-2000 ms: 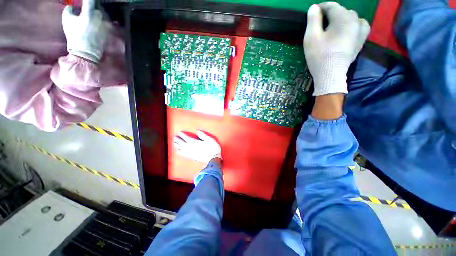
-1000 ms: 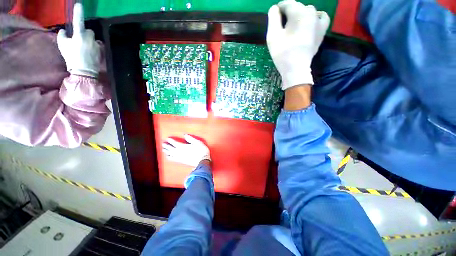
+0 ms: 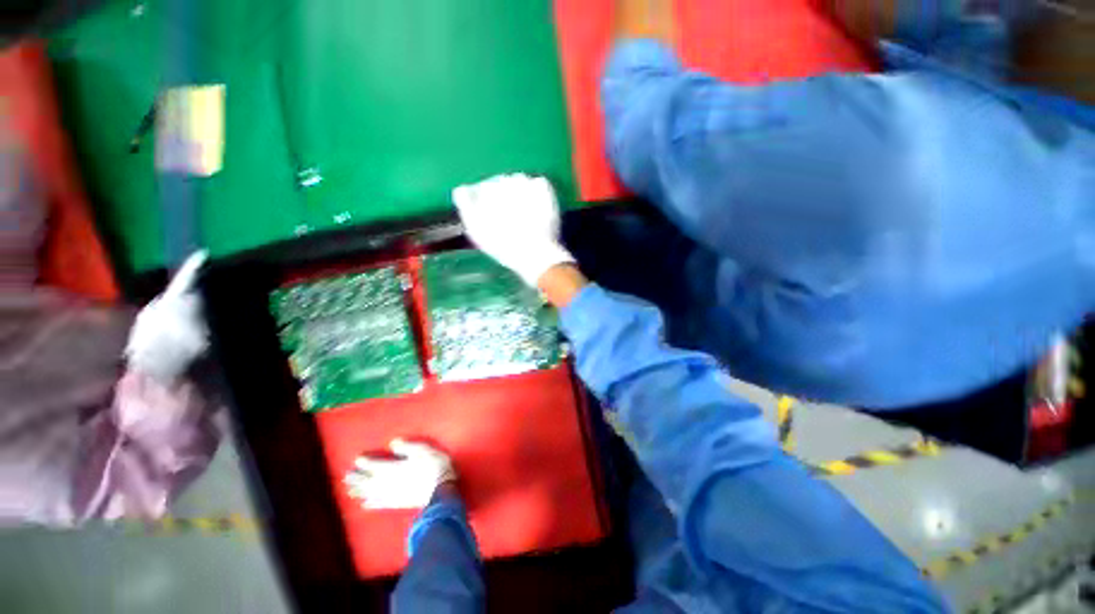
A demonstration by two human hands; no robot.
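A black tray with a red liner lies before me, its far end against the green bench mat. Two green circuit boards, left and right, lie side by side on the liner's far half. My left hand, white-gloved, lies on the liner with fingers spread, holding nothing. My right hand, white-gloved, is curled over the tray's far right rim; its fingertips are hidden. It partly covers the right board's far corner. The view is blurred.
A pink-sleeved person's gloved hand is at the tray's left edge. A person in blue leans in at the right. A yellow-and-white object is over the green mat. Yellow-black tape marks the floor.
The view has swung up and right, so the tray and both my hands sit lower and further left, showing more bench. The hands keep about the same places on the tray.
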